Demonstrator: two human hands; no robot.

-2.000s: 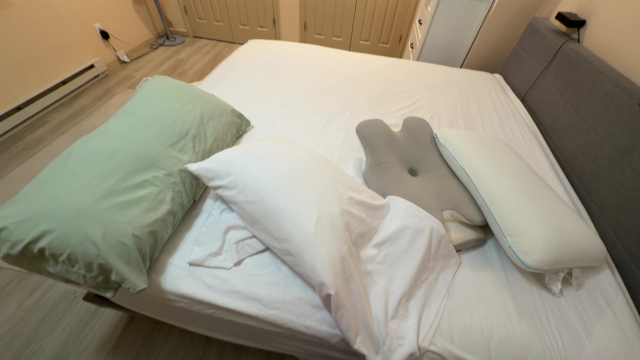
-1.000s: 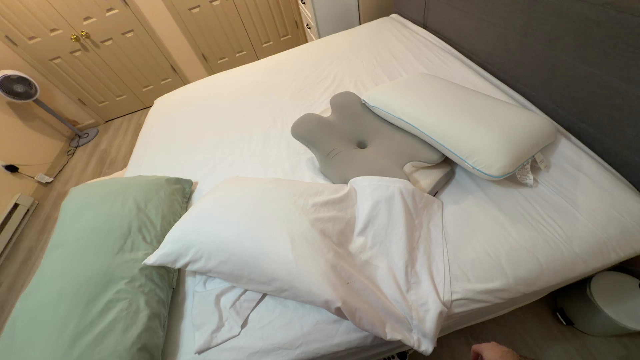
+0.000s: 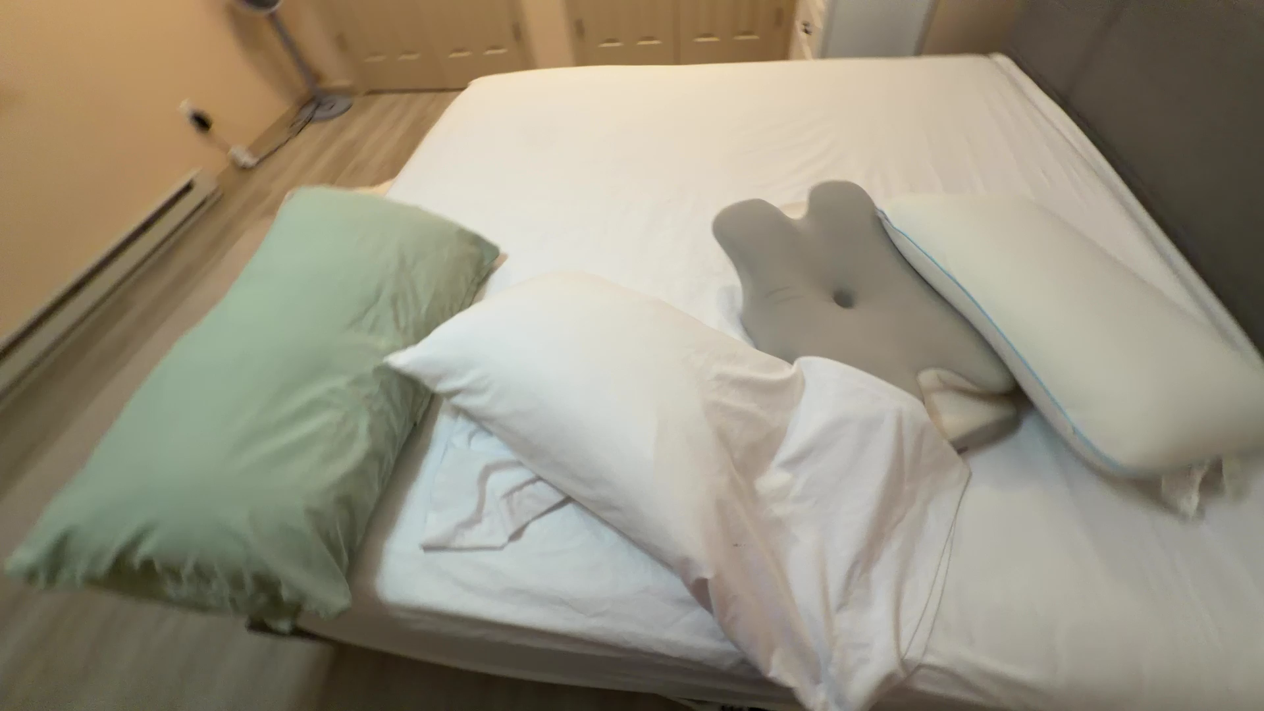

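Neither my left hand nor my right hand is in the head view. A white pillow (image 3: 602, 395) lies slantwise at the near side of the bed, its loose pillowcase end (image 3: 859, 494) spread toward the near edge. To its left a green pillow (image 3: 267, 395) rests along the bed's left edge, partly overhanging it. A grey contoured foam pillow (image 3: 829, 286) lies behind the white one, which overlaps its near part. Against its right side leans a pale pillow with blue piping (image 3: 1086, 326). A flat piece of white cloth (image 3: 484, 494) lies partly under the white pillow.
The bed (image 3: 671, 128) has a white fitted sheet and a dark grey headboard (image 3: 1165, 128) at the right. A baseboard heater (image 3: 109, 267) runs along the left wall. A stand fan's base (image 3: 326, 107) and a cord are on the floor near the closet doors (image 3: 425, 39).
Part of a hand showed at the bottom edge one second ago and is out of view now. The view has swung back left. The pillows have not plainly moved.
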